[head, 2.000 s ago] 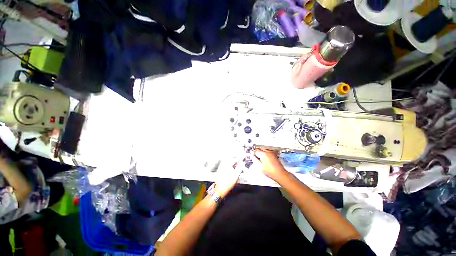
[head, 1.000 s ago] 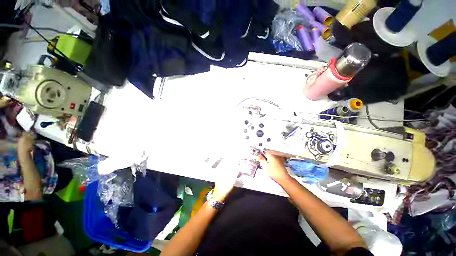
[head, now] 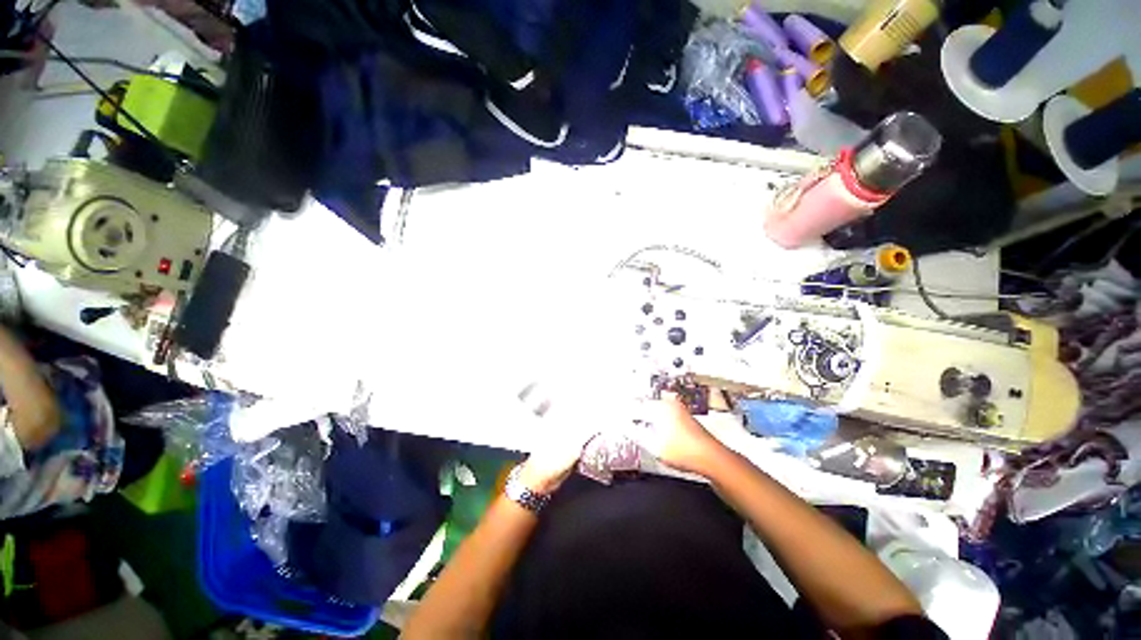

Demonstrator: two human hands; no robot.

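A small crinkly bag, pale with dark specks, is held low at the table's front edge between my hands. My left hand is on the bag's left side, washed out by glare. My right hand is at the bag's upper right, close to the machine's needle end; its fingertips are blurred by glare. The cream sewing machine lies to the right, with several dark round spots on its face. A light blue cloth is bunched against the machine.
A pink flask stands behind the machine. Navy garments with white piping are heaped at the back. Another machine and a person's arm are at left. A blue basket holds clear plastic, below the table's front left.
The bag and both hands have moved down toward my body, and more of the bag shows between them. The person's arm at left has shifted.
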